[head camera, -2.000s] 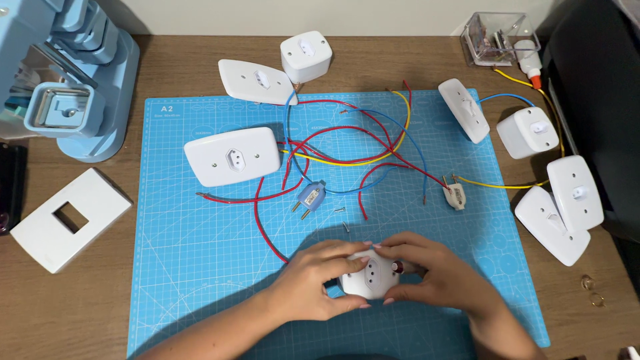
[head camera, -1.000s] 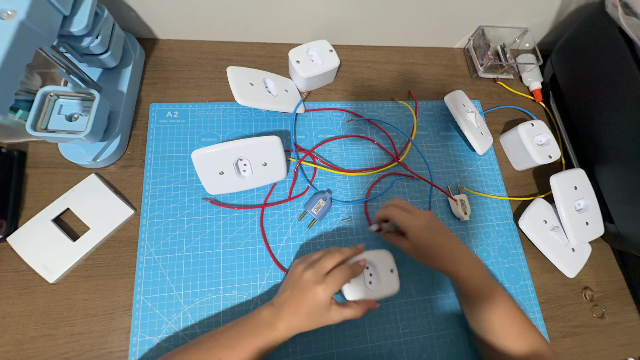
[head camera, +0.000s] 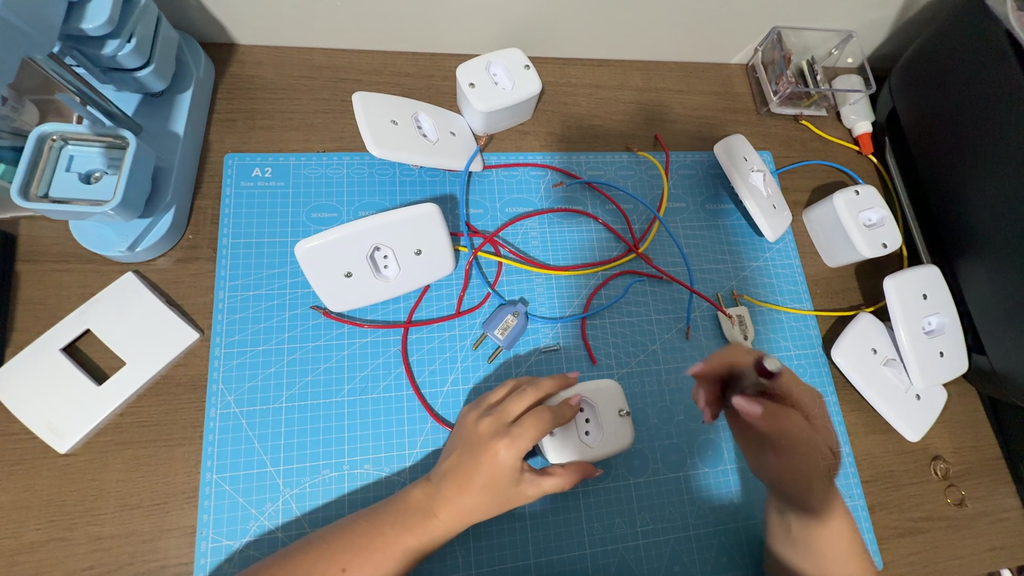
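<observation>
My left hand (head camera: 504, 444) grips a white single-socket box (head camera: 596, 424) on the blue cutting mat, fingers over its left side and thumb at the lower edge. A screw head (head camera: 624, 413) shows at the right hole of its face; the left hole is partly covered. My right hand (head camera: 760, 416), motion-blurred, is raised to the right of the box, fingers curled around a small object with a dark red end (head camera: 768, 366), its kind unclear. A loose screw (head camera: 550, 348) lies above the box, beside a blue two-pin plug (head camera: 506, 326). A red wire (head camera: 412, 376) runs towards my left hand.
Several red, blue and yellow wires cross the cutting mat (head camera: 264, 384). White socket plates (head camera: 374, 256) and boxes (head camera: 500, 92) lie around, with a white plug (head camera: 736, 324) at right. A blank cover plate (head camera: 100, 360), light-blue organizer (head camera: 176, 144) and clear container (head camera: 808, 72) stand farther out.
My right hand was at the box, then over the mat above it; now it is farther right. My left hand stays on the box. Of two loose screws above the box, one shows now.
</observation>
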